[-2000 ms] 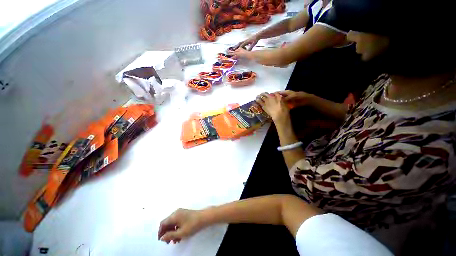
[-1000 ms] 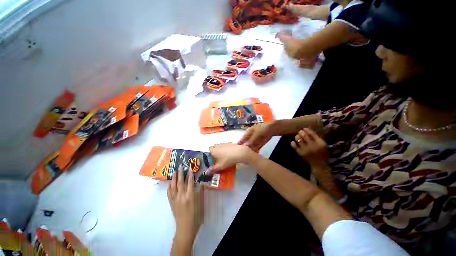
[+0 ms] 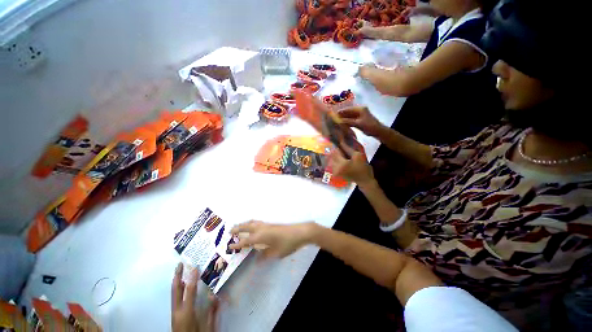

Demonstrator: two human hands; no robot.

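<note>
A retail box (image 3: 199,241) lies on the white table with its white back panel up, showing dark headings and product pictures. It sits at an angle. My right hand (image 3: 276,238) grips its right edge, with fingertips over the panel. My left hand (image 3: 189,303) is at its lower left end, fingers and thumb around the corner. The left hand is blurred and cut off by the bottom edge. The box's front and lower end are hidden.
Flat cartons (image 3: 295,159) lie beyond. A person at right holds another carton (image 3: 324,123). Boxes (image 3: 117,162) are piled at left, others (image 3: 49,318) bottom left. Product trays (image 3: 305,87), an open white carton (image 3: 237,65), an orange heap (image 3: 354,19) and another worker are farther back.
The box has gone from dark-and-orange front up to white back up, lower and further left. My left hand has moved down and left. The neighbour has picked up a carton.
</note>
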